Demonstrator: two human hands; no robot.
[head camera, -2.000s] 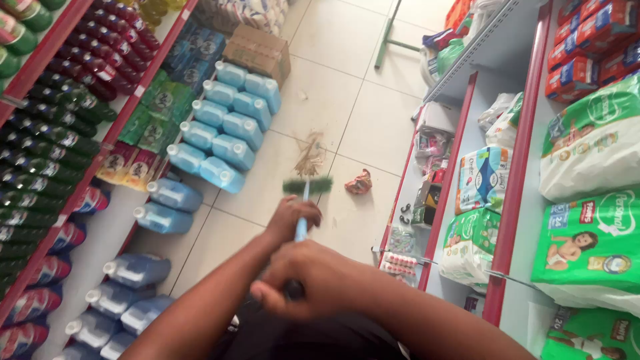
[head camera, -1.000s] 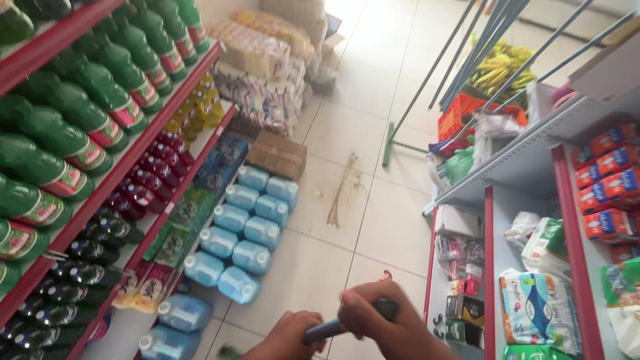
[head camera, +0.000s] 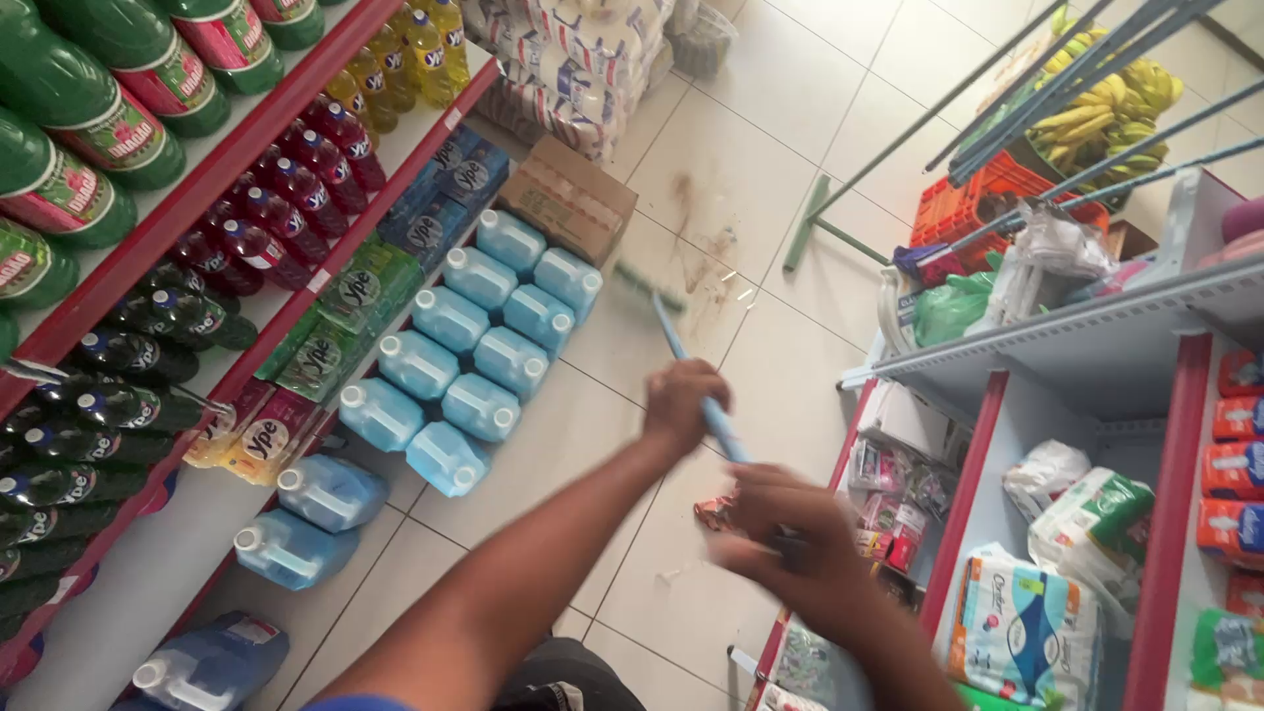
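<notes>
My left hand (head camera: 683, 405) is closed around the middle of a light blue broom handle (head camera: 671, 331). Higher up the same handle, near its top end, is my right hand (head camera: 790, 538), blurred, with its fingers curled about it. The broom's green bristle head (head camera: 647, 286) rests on the tiled floor beside a cardboard box. Brownish smears and small pale scraps (head camera: 726, 281) lie on the tiles just right of the bristles. A crumpled reddish wrapper (head camera: 715, 513) is on the floor, partly behind my right hand.
Light blue jugs (head camera: 459, 321) stand in rows on the left floor by the cardboard box (head camera: 568, 200) and bottle shelves (head camera: 247, 385). Shelves with packaged diapers (head camera: 1025, 627) line the right. A green metal stand (head camera: 808, 225) and an orange crate (head camera: 978, 197) are farther ahead.
The broom head, lower down and nearer me two seconds ago, is now farther forward, beside the cardboard box. Both hands have stayed on the handle. The view has shifted.
</notes>
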